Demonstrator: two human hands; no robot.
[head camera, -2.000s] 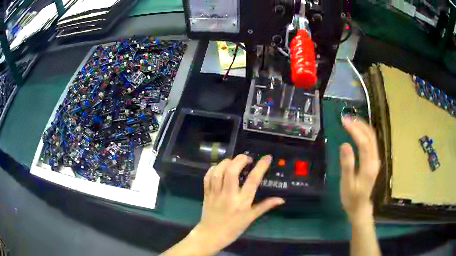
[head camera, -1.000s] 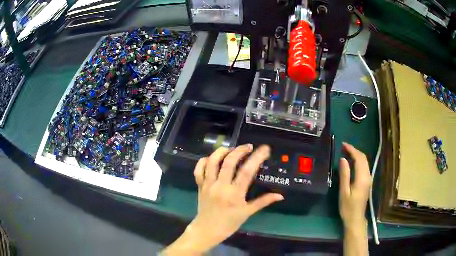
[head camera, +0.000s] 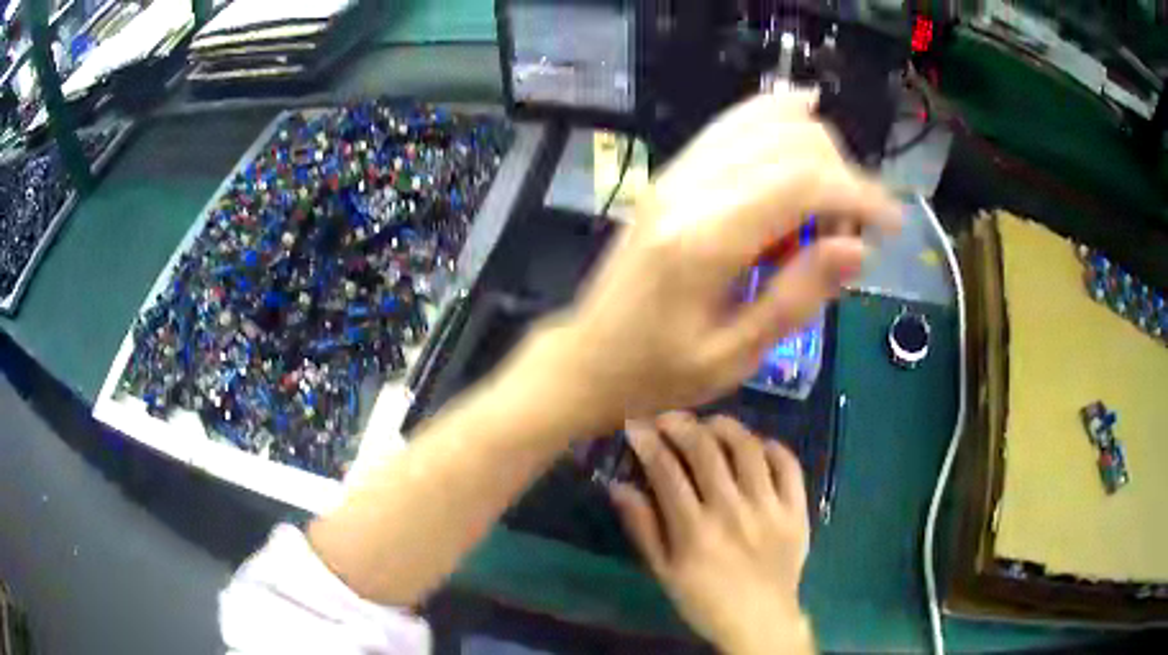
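My left hand (head camera: 717, 243), blurred, is over the black test fixture, its fingers around the red toggle clamp handle (head camera: 784, 246), of which only a little red shows. Below it part of the clear pressure plate (head camera: 792, 358) glows blue-violet. My right hand (head camera: 724, 512) lies palm down on the fixture's front panel, fingers slightly apart, with nothing seen in it. It covers the buttons and power switch. The board nest is hidden.
A pile of circuit boards (head camera: 308, 282) fills a white-edged tray at left. At right a cardboard stack (head camera: 1044, 422) bears a single board (head camera: 1103, 445) and a row of boards. A round dial (head camera: 908, 338) and a white cable (head camera: 945, 473) lie between fixture and cardboard.
My left hand has moved from the front panel up to the clamp handle. My right hand has moved left from beside the fixture onto the panel. The pressure plate now glows blue.
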